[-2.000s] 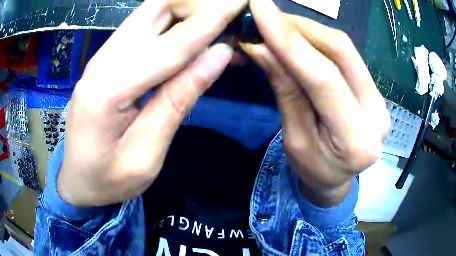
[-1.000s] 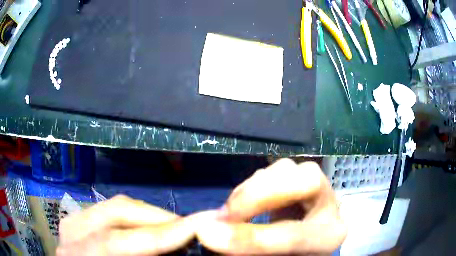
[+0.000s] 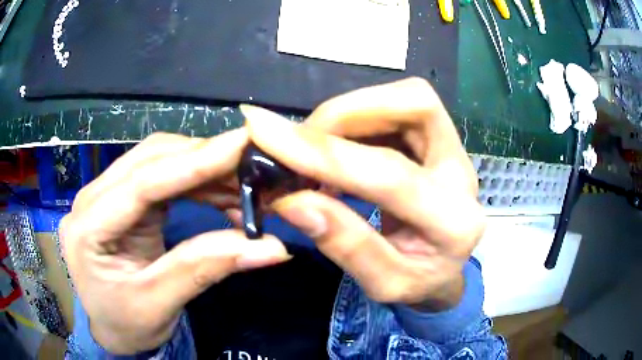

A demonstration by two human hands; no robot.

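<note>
A glossy black earbud housing [image 3: 252, 184] with a rounded head and a short stem is held between both hands, in front of the bench edge. My left hand [image 3: 155, 232] pinches it, index finger at the top and thumb at the stem's lower end. My right hand [image 3: 380, 190] grips the rounded head from the right between thumb and fingers. The fingertips hide part of the head.
A black mat [image 3: 176, 56] lies on the green bench with a cream card [image 3: 343, 31] and a curved row of white parts [image 3: 59, 34]. Yellow-handled tools and tweezers [image 3: 498, 43] lie right. A foam tray [image 3: 524, 184] is below the bench edge.
The hands have risen from the bottom of the view and now cover part of the bench edge. The black housing, mostly hidden before, now shows between the fingertips. The bench has shifted up in view.
</note>
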